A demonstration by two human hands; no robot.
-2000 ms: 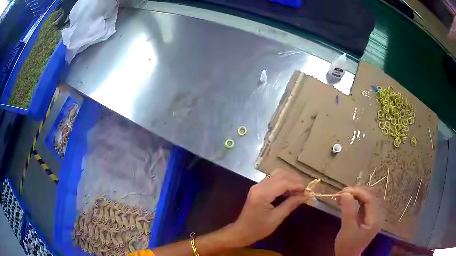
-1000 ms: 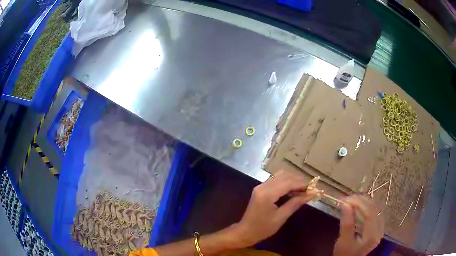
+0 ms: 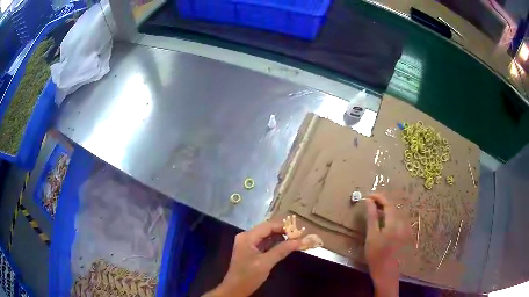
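Observation:
My left hand point(image 3: 252, 261) holds a tan toy arm point(image 3: 293, 228) between thumb and fingers at the table's front edge, its spread fingers pointing up. Another tan piece point(image 3: 311, 241) shows just beside it at my fingertips. My right hand point(image 3: 386, 232), slightly blurred, pinches a thin pale glue stick point(image 3: 366, 199) with its tip at the small white glue cup point(image 3: 356, 197) on the cardboard point(image 3: 342, 174). Yellow-green rings point(image 3: 426, 152) are heaped at the back right of the cardboard. Two loose rings point(image 3: 249, 183) lie on the metal table.
A glue bottle point(image 3: 355, 109) stands behind the cardboard, and a white nozzle cap point(image 3: 272, 122) on the metal. Thin sticks point(image 3: 450, 243) lie at right. A blue crate point(image 3: 62, 232) of tan arms is lower left. A blue bin point(image 3: 261, 16) sits beyond the table; a white bag point(image 3: 87, 49) lies upper left.
My right hand has moved away from the toy arm to the glue cup with the stick. My left hand still holds the toy arm. The camera view has shifted, and more of the far blue bin shows.

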